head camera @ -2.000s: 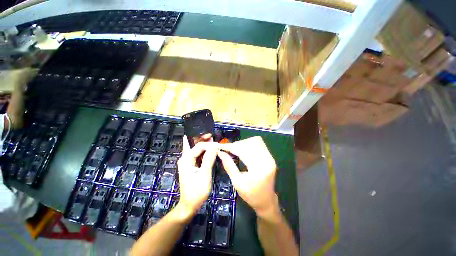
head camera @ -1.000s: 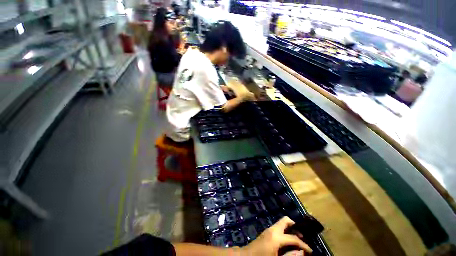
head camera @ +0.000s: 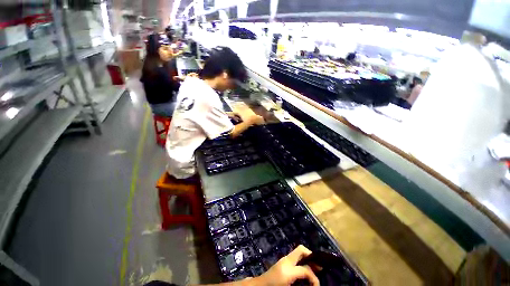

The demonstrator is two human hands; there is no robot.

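The glossy black blister tray [head camera: 263, 226] lies on the green bench, its pockets filled with black plastic housings. My left hand [head camera: 291, 269] is at the bottom edge of the picture, over the near end of the tray. Its fingers are curled around a black plastic housing [head camera: 327, 260], which is dark and partly cut off. My right hand is not in view.
A worker in a white shirt [head camera: 193, 120] sits on an orange stool [head camera: 180, 195] beyond the tray, at a filled tray [head camera: 232, 153]. Darker trays [head camera: 296, 146] lie by the plywood board [head camera: 358, 215]. Metal racks stand left of the yellow-marked floor.
From two seconds ago, the view has swung left along the line and my right hand has left the picture. Since one second ago, my left hand sits lower, more cut off, with the housing.
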